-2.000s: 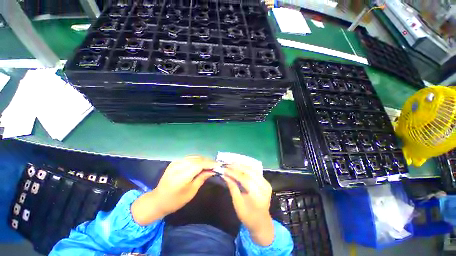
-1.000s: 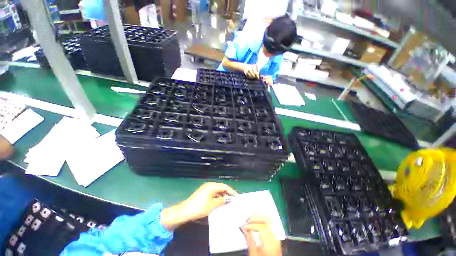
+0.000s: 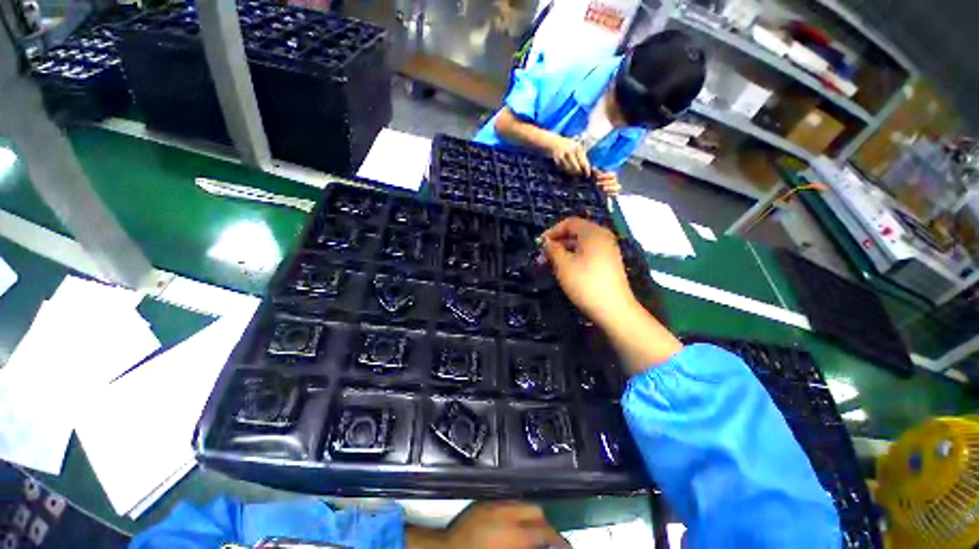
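A black blister tray (image 3: 354,306) tops the stack before me, with dark squarish components in its pockets, such as the component (image 3: 365,429) near the front edge. My right hand (image 3: 585,263) reaches over the tray's back right part, fingertips pinched on a small component (image 3: 541,249) at a pocket; its details are blurred. My left hand (image 3: 502,525) is low at the bottom edge, partly cut off, in front of the stack; its fingertips and anything in them are hidden. A white sheet (image 3: 610,536) shows beside it, mostly out of the picture.
Loose white sheets (image 3: 161,397) lie at left. A second tray stack (image 3: 800,391) is at right, partly behind my sleeve, near the yellow fan (image 3: 934,477). Across the bench a person in blue (image 3: 580,97) works at another tray (image 3: 499,177). A grey upright (image 3: 234,86) stands at back left.
My right hand has gone from the white sheet up and forward over the tray. My left hand is lower in view. The view has moved closer over the stack.
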